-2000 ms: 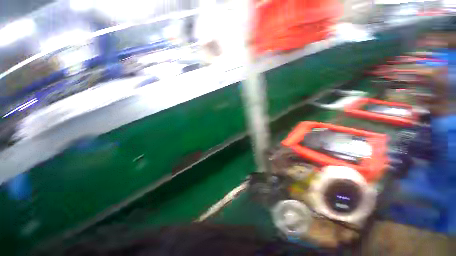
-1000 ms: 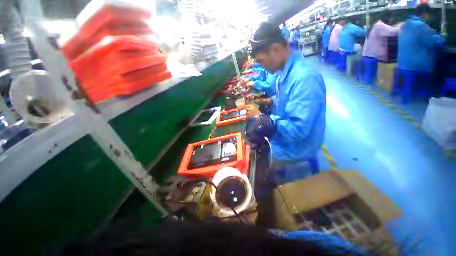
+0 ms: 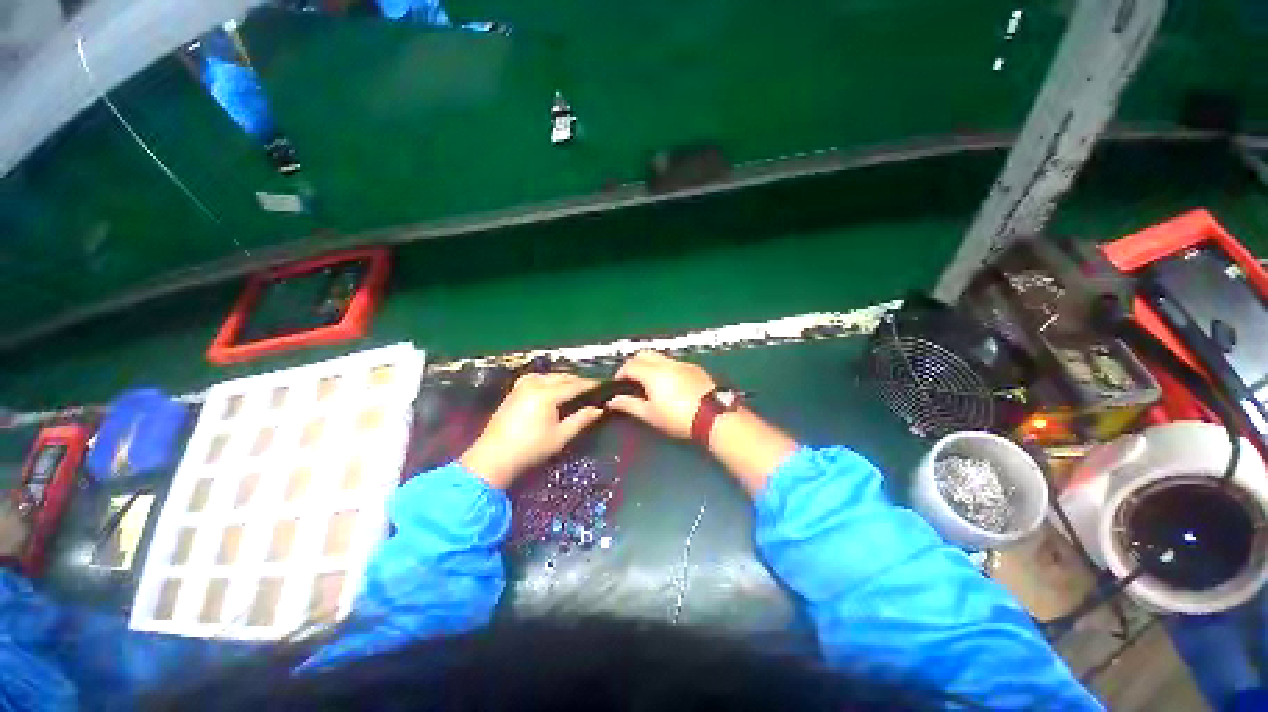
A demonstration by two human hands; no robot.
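Observation:
My left hand [image 3: 531, 424] and my right hand [image 3: 668, 394] meet above the bench near its back edge. Both hold a small dark bundle [image 3: 591, 398] between their fingers; its details are too small to tell. A dark red band [image 3: 715, 410] is on my right wrist. A loose heap of tiny shiny purple-silver pieces [image 3: 572, 504] lies just in front of my hands, with thin reddish wires around it. A white compartment tray [image 3: 396, 403] lies left of the heap, with small tan parts in its pockets.
At right stand a round black fan [image 3: 929, 385], a white tub of silver pieces [image 3: 978, 487], a white round housing [image 3: 1124, 452] and a cluttered box [image 3: 1099, 373]. A pale post [image 3: 1053, 132] rises behind. A red-framed device [image 3: 303, 302] lies at back left. A blue item [image 3: 138, 434] is left of the tray.
The view has swung from the aisle and neighbouring worker down to my bench. Both my hands, the heap and the white tray have come into view.

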